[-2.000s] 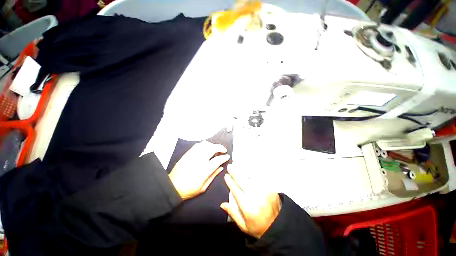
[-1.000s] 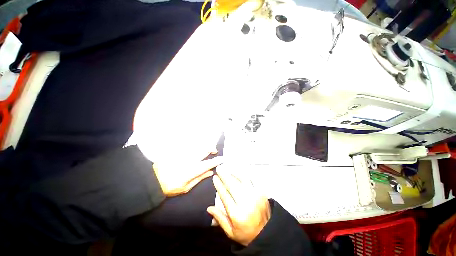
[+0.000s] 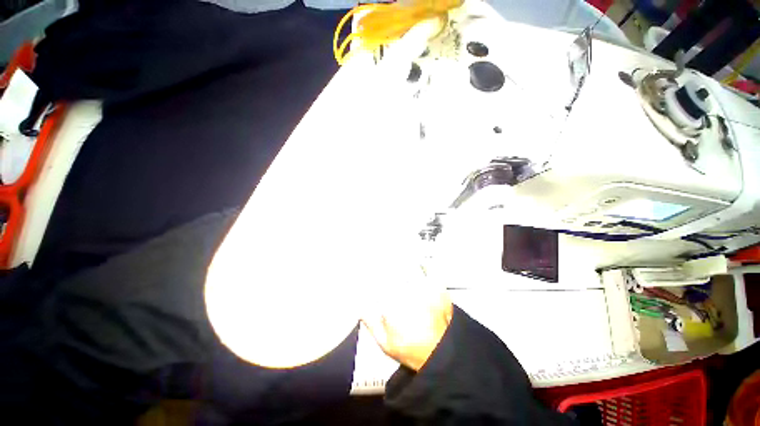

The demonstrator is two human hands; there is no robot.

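The dark garment [image 3: 183, 141] spreads over the table to the left of the white sewing machine [image 3: 617, 125]. The machine head's front end stands large and glaring in the middle and hides the needle area. My right hand [image 3: 417, 323] lies at the glaring machine bed, below the head. Its fingertips are washed out by glare, so I cannot tell if they press or hold cloth. My left hand is hidden behind the machine head; only its dark sleeve [image 3: 133, 291] shows at the left. A yellow-orange tie [image 3: 392, 23] hangs on top of the machine head.
A dark flat rectangle [image 3: 530, 252] lies right of the needle area. A beige tray [image 3: 625, 320] with bobbins and small tools stands at the right. A red basket [image 3: 654, 403] is below the table edge. An orange-red basket [image 3: 35, 170] is at the left.
The view has shifted so the machine head now covers the front work area. My left hand has gone out of sight behind it. My right hand appears further right in the view.
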